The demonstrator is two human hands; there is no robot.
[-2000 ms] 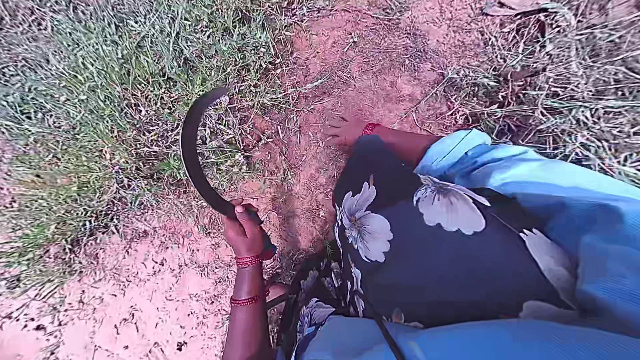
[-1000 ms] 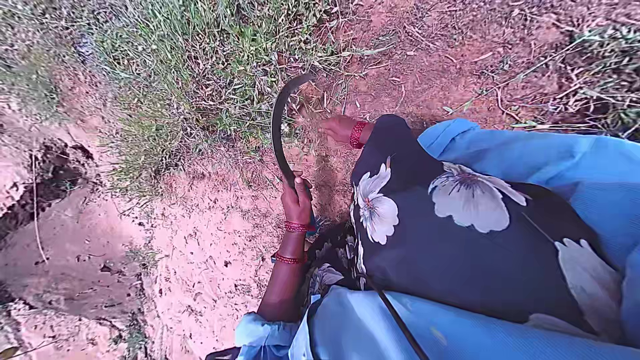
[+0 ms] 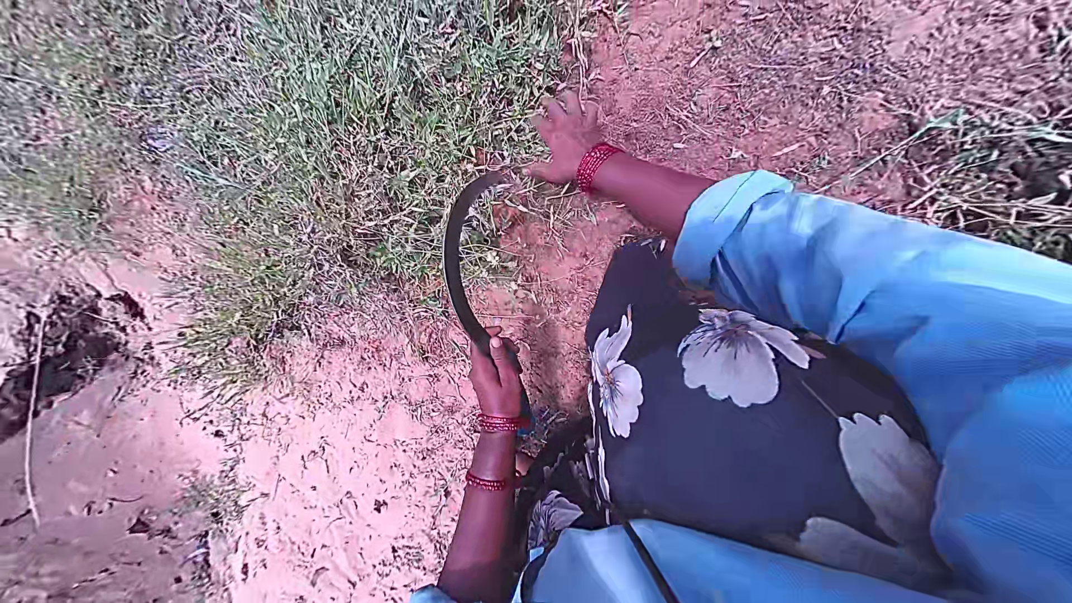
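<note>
My left hand (image 3: 497, 377) is closed around the handle of a sickle (image 3: 453, 260). Its dark curved blade arcs upward, with the tip at the edge of the green grass (image 3: 360, 126). Just above and right of that tip is my right hand (image 3: 569, 138), back up, fingers spread over the border between grass and reddish soil. No held object shows in it, and its fingertips are slightly blurred. Both wrists wear red bangles.
Dark floral cloth (image 3: 754, 444) covers my bent legs, close beside both arms. A dark hollow (image 3: 63, 352) breaks the pale soil at the left, with a thin stick (image 3: 33, 419) across it. Dry cut-looking grass (image 3: 988, 176) lies at the right.
My right hand has moved from beside the sickle's blade to above its tip, at the grass edge. The sickle stays in my left hand. The view has shifted.
</note>
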